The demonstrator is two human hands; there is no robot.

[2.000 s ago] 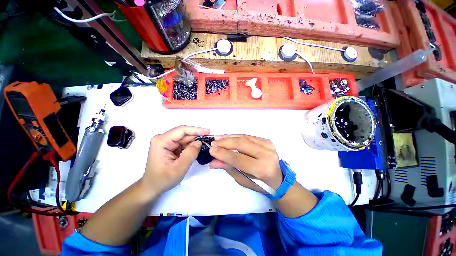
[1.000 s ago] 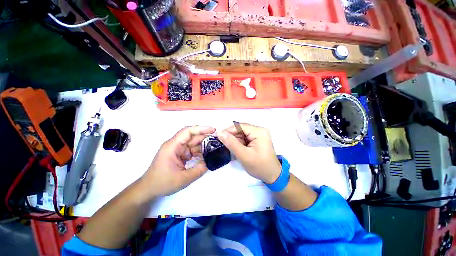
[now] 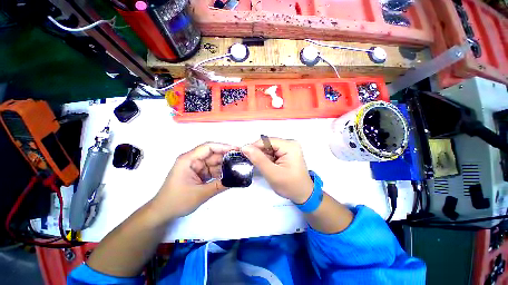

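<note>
A black glossy rounded-square device housing (image 3: pixel 237 170) is held upright over the white mat, with a bright reflection on its face. My left hand (image 3: pixel 192 177) grips its left side and lower edge with thumb and fingers. My right hand (image 3: pixel 282 168) touches its top right corner with thumb and finger. Tweezers (image 3: pixel 267 144), a thin dark sliver, stick up from the curled fingers of my right hand. Whatever is at the housing's upper edge is too small to tell. Two similar housings, one higher (image 3: pixel 126 111) and one lower (image 3: pixel 127 156), lie at the mat's left.
A red-orange small-parts tray (image 3: pixel 301 116) lies beyond my hands. A white spotted tub (image 3: pixel 349 137) stands right, beside a blue base. A grey electric screwdriver (image 3: pixel 89 186) and an orange multimeter (image 3: pixel 66 161) lie left. A wooden rack (image 3: pixel 284 55) with white knobs runs behind the tray.
The tweezers have swung from low between my hands to pointing up in my right hand. The housing has turned from edge-on to showing its glossy face, now with a bright reflection.
</note>
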